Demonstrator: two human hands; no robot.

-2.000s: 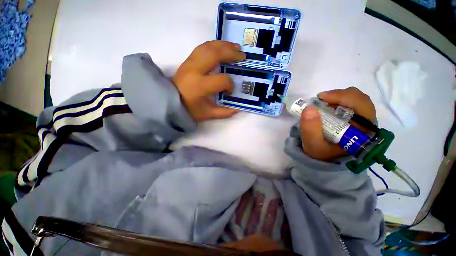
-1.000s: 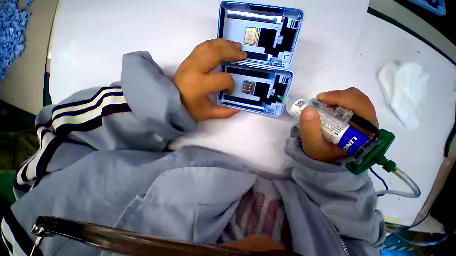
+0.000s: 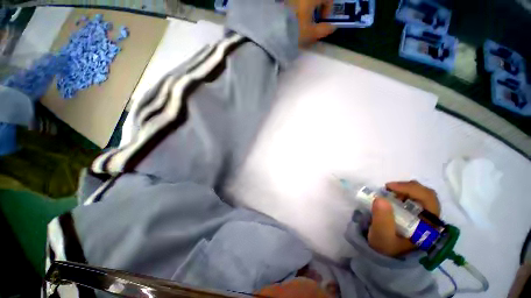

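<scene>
My left hand (image 3: 311, 23) is at the top edge of the view, reached over the dark conveyor belt, with its fingers on the left end of a blue housing (image 3: 356, 14). The top of the hand and housing is cut off. Black inserts show inside the housing. My right hand (image 3: 402, 218) is closed around the glue syringe (image 3: 396, 212) above the white paper. Its pale needle tip points up and left, touching nothing. A green adapter (image 3: 443, 247) with a clear hose is at the syringe's rear.
More blue housings (image 3: 428, 46) lie on the belt (image 3: 466, 23) at the upper right. A crumpled white wipe (image 3: 476, 189) lies right of my right hand. Small blue parts (image 3: 90, 55) are heaped on a brown board (image 3: 140, 43) at the upper left, beside another person's sleeve (image 3: 14, 107).
My left hand has moved from the paper up to the belt, and the two housings are gone from the paper. The syringe is no longer at a housing. The view has shifted.
</scene>
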